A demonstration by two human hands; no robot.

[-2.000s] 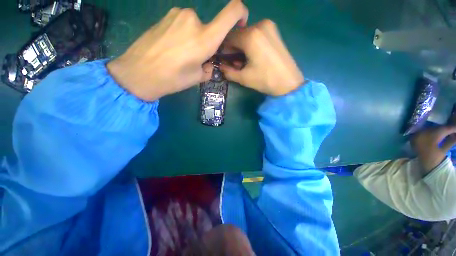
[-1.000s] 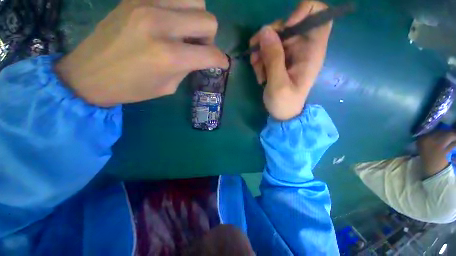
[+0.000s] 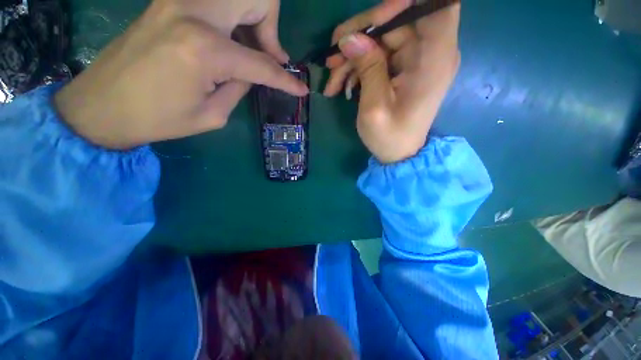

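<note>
A black phone housing [image 3: 283,112] lies open side up on the green mat, upright in the view, with a blue circuit board [image 3: 285,151] in its near half. A thin red line runs along the right side of its far half. My left hand [image 3: 190,67] rests its fingertips on the housing's far part and hides some of its left side. My right hand [image 3: 393,77] holds dark tweezers [image 3: 404,23] like a pen, with the tip at the housing's far right corner. What the tip touches is too small to tell.
Dark, shiny units [image 3: 31,49] are heaped on the green mat [image 3: 534,148] at the far left. Small white scraps [image 3: 503,214] lie near the mat's front edge. A pale metal bracket [image 3: 618,15] is at the top right. Another person's pale sleeve [image 3: 597,242] is at the right edge.
The tweezers, out of clear sight in the earliest frame, are now at the housing's far right corner. My left fingers have spread over the far half, and the far half looks darker, with a red line showing.
</note>
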